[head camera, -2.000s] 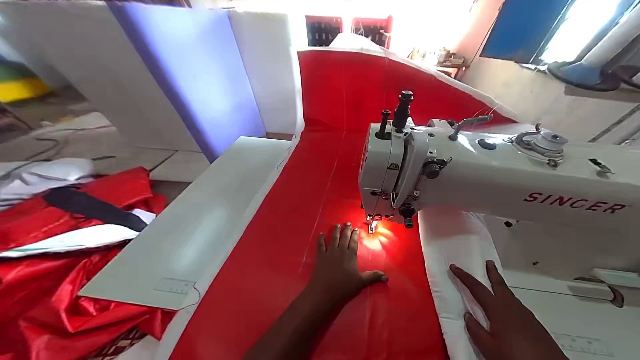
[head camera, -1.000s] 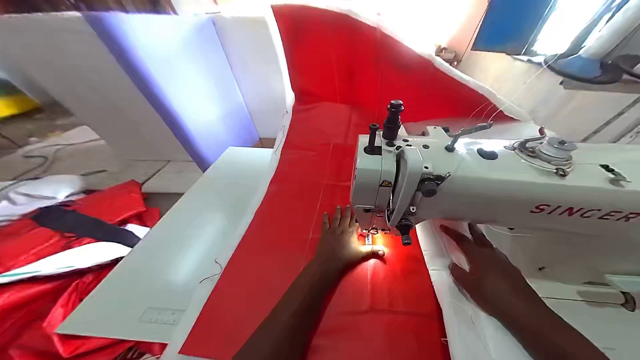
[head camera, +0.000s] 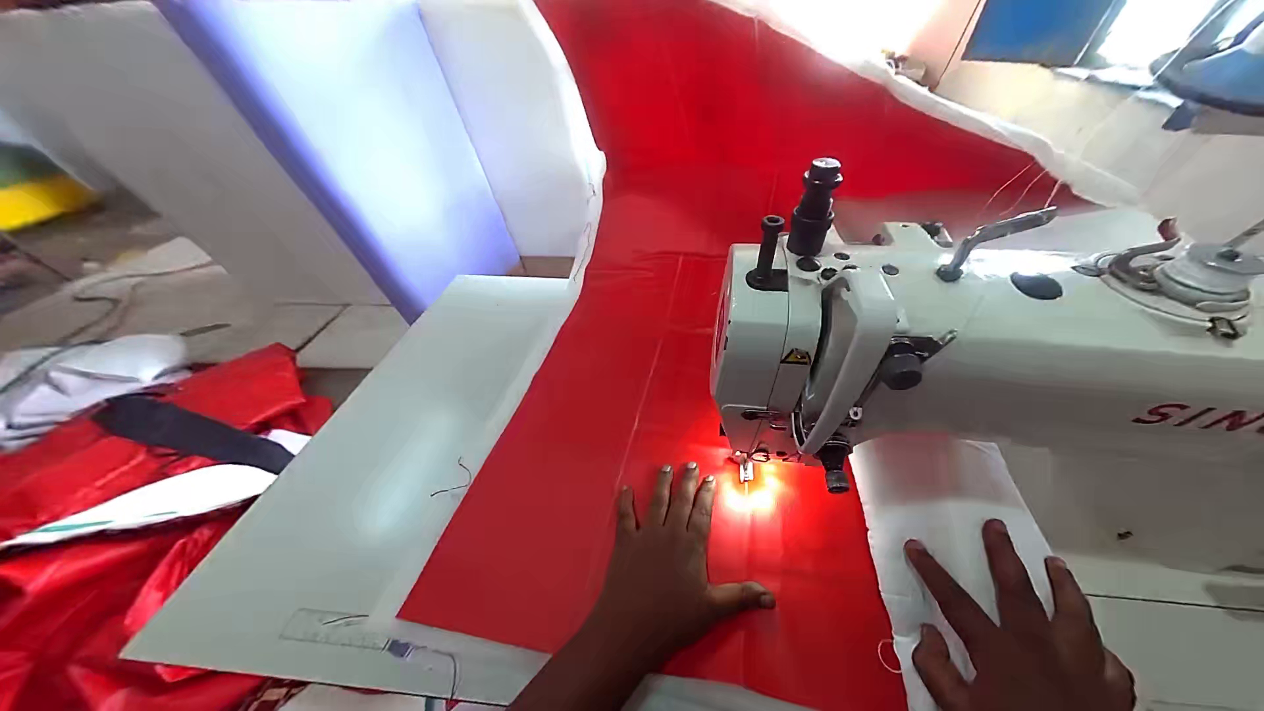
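Note:
Red coated fabric (head camera: 553, 494) with a white edge runs under the presser foot (head camera: 746, 468) of a white Singer sewing machine (head camera: 987, 346). The machine's lamp lights the fabric around the foot. Flat on the red fabric, just left of and nearer than the foot, lies my left hand (head camera: 671, 563), its fingers apart and its thumb pointing right. My right hand (head camera: 1027, 622) rests with spread fingers on the white fabric (head camera: 948, 523) to the right of the red panel. Neither hand grips anything.
The pale machine table (head camera: 375, 474) extends left, with a printed ruler scale (head camera: 331, 628) and loose threads. More red fabric (head camera: 59, 602), with black and white strips, is heaped below at the left. White and bluish panels (head camera: 346, 128) stand behind. Red fabric continues past the machine.
The red fabric has moved away from me past the machine. My left hand, beside the presser foot a second ago, is now nearer to me. My right hand has also drawn back towards me.

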